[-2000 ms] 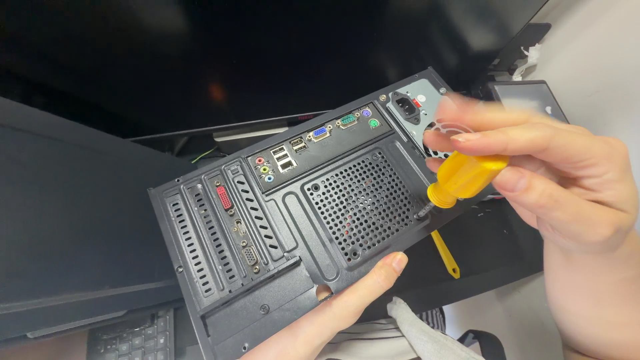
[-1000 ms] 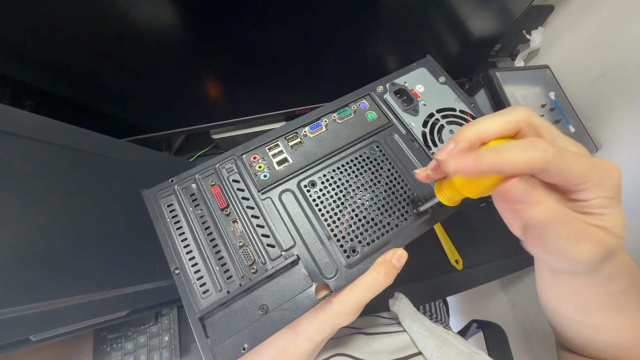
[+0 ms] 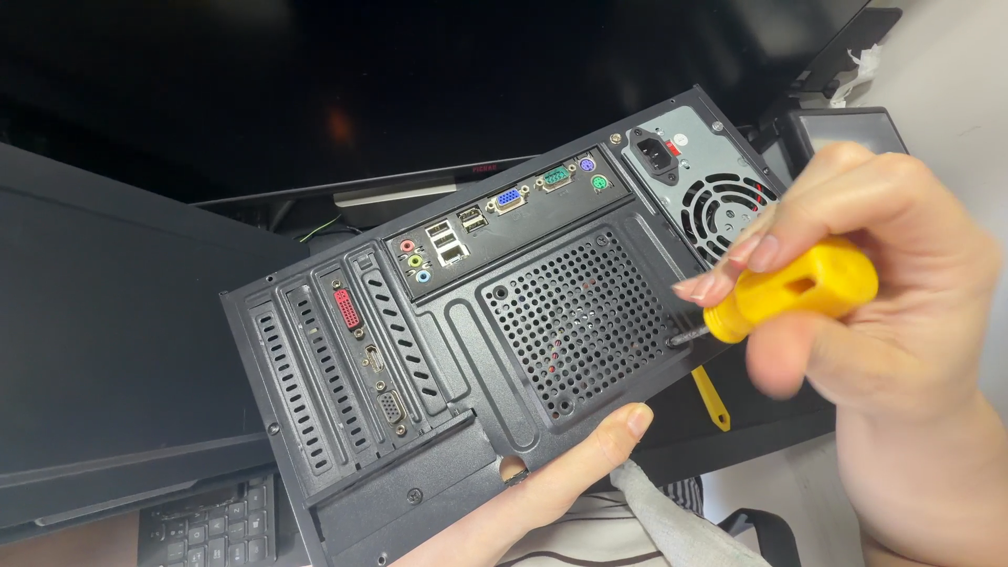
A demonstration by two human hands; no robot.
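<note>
A black desktop computer case (image 3: 480, 441) is tilted with its rear panel facing me. My left hand (image 3: 567, 480) holds its lower edge, the thumb lying on the panel and the other fingers mostly hidden. My right hand (image 3: 874, 260) grips a screwdriver with a yellow handle (image 3: 819, 283). The screwdriver's shaft meets the panel at the right corner of the perforated fan grille (image 3: 583, 315), where a screw seems to sit; the tip is hard to make out. The power supply unit (image 3: 685, 150) is at the upper right, beside the motherboard port panel (image 3: 504, 228).
A large dark monitor (image 3: 441, 87) stands behind the case. Another dark panel (image 3: 118, 315) is at left, above a black keyboard (image 3: 213, 528). A yellow tool handle (image 3: 710, 398) lies below the grille's right corner. A grey cloth (image 3: 677, 520) and a dark box (image 3: 846, 130) are also near.
My right fingers have shifted around the yellow handle, while the screwdriver's shaft stays at the same grille corner. My left hand keeps its hold on the case.
</note>
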